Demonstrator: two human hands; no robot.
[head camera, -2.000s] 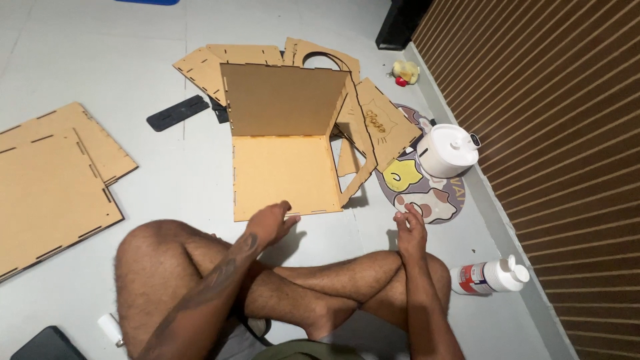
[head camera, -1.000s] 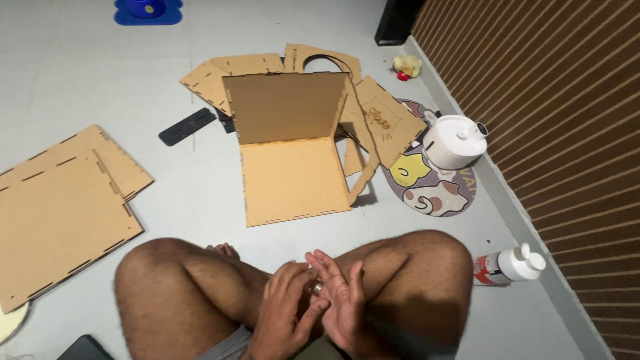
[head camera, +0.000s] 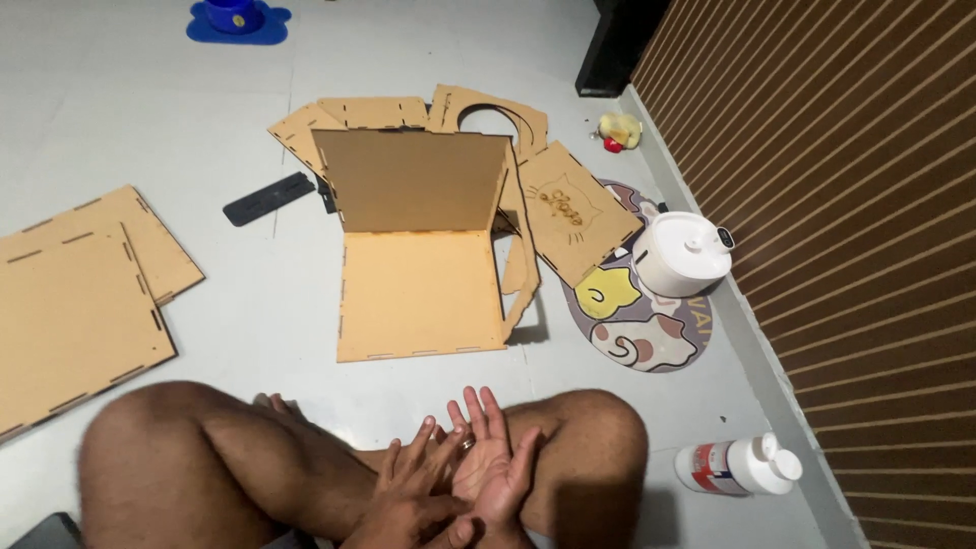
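Note:
My left hand (head camera: 419, 492) is palm down, fingers spread, and touches the upturned palm of my right hand (head camera: 492, 465). Neither hand holds an object; a ring shows on a finger where they overlap. Beyond my crossed legs stands a partly joined box of thin wooden board, with a flat base panel (head camera: 423, 293), an upright back panel (head camera: 415, 179) and a side panel with a cut-out (head camera: 526, 252) at its right. The hands are apart from it. Behind it lie a panel with a round opening (head camera: 446, 107) and a panel with an engraved cat face (head camera: 583, 213).
Large slotted panels (head camera: 76, 328) lie at left. A black plastic strip (head camera: 268, 200) lies beside the box. At right are a round cat-pattern mat (head camera: 648, 343), a white lidded container (head camera: 682, 255), a white bottle (head camera: 736, 465) and a slatted wall (head camera: 839, 229). A blue bowl (head camera: 232, 15) stands far off.
Two seconds ago my left hand was at the base panel's front edge and my right hand was raised apart from it. Both have come together over my lap, and the right palm has since opened upward.

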